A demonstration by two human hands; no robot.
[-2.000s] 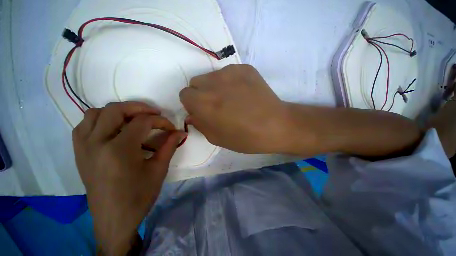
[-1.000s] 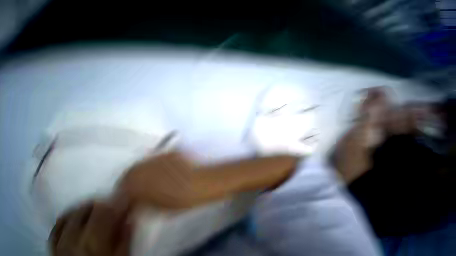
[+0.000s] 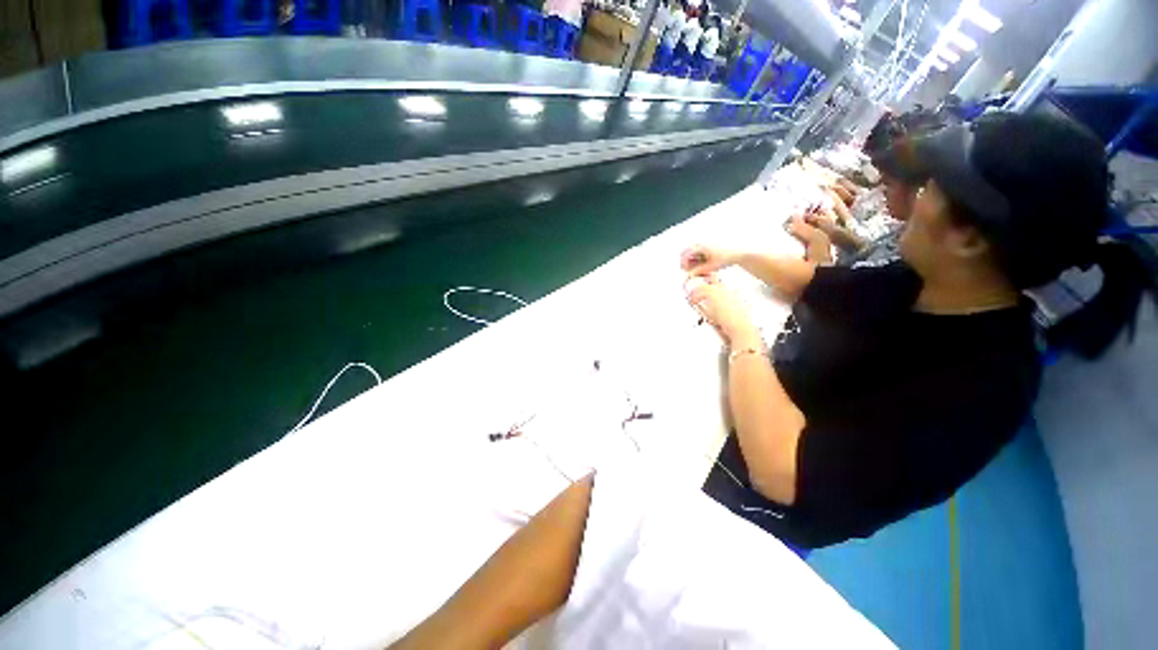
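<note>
Neither of my hands is in the picture. My bare right forearm comes out of a white sleeve and runs off the bottom edge, so the hand is cut off. A black connector with short reddish leads lies on the overexposed white surface beyond the forearm. A second dark connector with leads and a small dark piece lie near it. The outline of the panel under them is washed out. Faint curved edges show at the lower left.
The white bench borders a dark green conveyor. White cables loop over its edge. A person in a black cap and black shirt sits close at right, hands over the bench. More people sit beyond. Blue stools stand at the back.
The view has swung up and to the right, away from the wired panel. Both my hands have left the picture. The conveyor, the hall and the neighbouring person now show clearly.
</note>
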